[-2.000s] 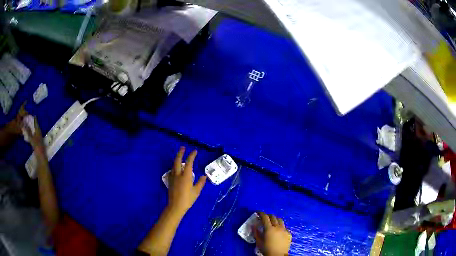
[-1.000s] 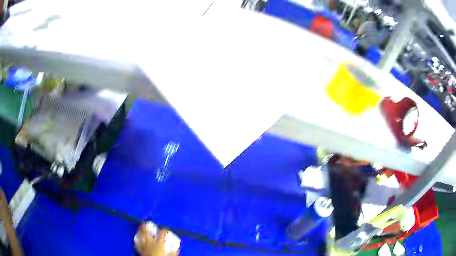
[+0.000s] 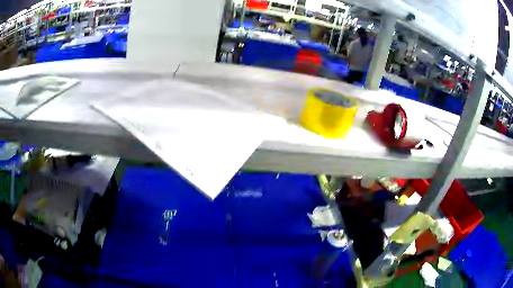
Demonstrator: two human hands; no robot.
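Observation:
Neither of my hands is in the picture. Nearest in front is the white shelf [image 3: 349, 156], which crosses the view. A white paper form [image 3: 197, 140] lies on it, with one corner hanging over the front edge. A yellow tape roll [image 3: 329, 112] stands on the shelf, right of the paper. A red tape dispenser [image 3: 391, 126] sits to its right. Below the shelf lies the blue sheet [image 3: 185, 230] on the bench. No white plastic unit can be made out on it.
A spray can [image 3: 337, 239] and crumpled white wipes [image 3: 323, 216] are at the sheet's right side. A red crate [image 3: 458, 211] is beyond the shelf post [image 3: 458, 143]. Papers [image 3: 56, 197] lie at the left. A person [image 3: 360, 53] is in the background.
The view has tilted up and swung right, from the bench to the shelf. Both my hands and the white units have left the picture.

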